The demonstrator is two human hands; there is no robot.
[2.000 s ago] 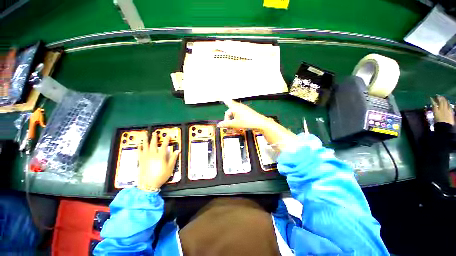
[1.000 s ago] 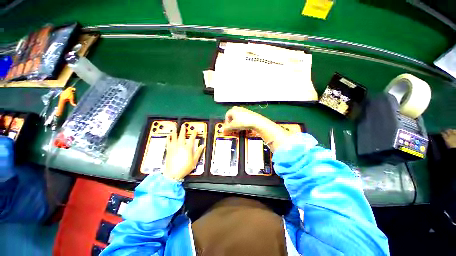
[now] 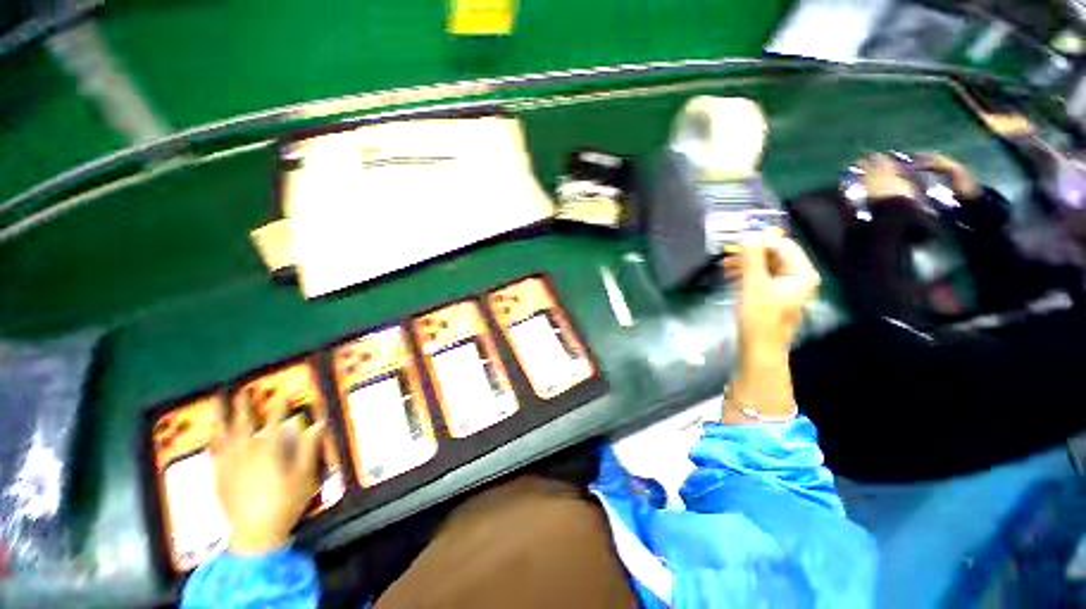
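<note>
The black phone tray (image 3: 459, 463) lies tilted across the bench with several orange-rimmed phone housings (image 3: 384, 431) in its slots. My left hand (image 3: 264, 476) rests spread over the two leftmost housings and partly hides them; it is blurred. My right hand (image 3: 772, 283) is raised at the front of the dark grey tape dispenser (image 3: 679, 220), fingertips drawn together; whether a piece of tape is between them cannot be seen. A cream tape roll (image 3: 722, 136) sits on top of the dispenser. The picture is motion-blurred.
A cream sheet (image 3: 417, 202) lies on a black tray behind the phone tray. A small black parts box (image 3: 593, 190) stands beside it. Thin silver tweezers (image 3: 616, 296) lie right of the phone tray. A shiny bag (image 3: 42, 440) is far left. Another person's hands (image 3: 887, 179) show at right.
The view has turned to the right. My right hand has left the housings and moved right to the dispenser. My left hand remains over the left housings.
</note>
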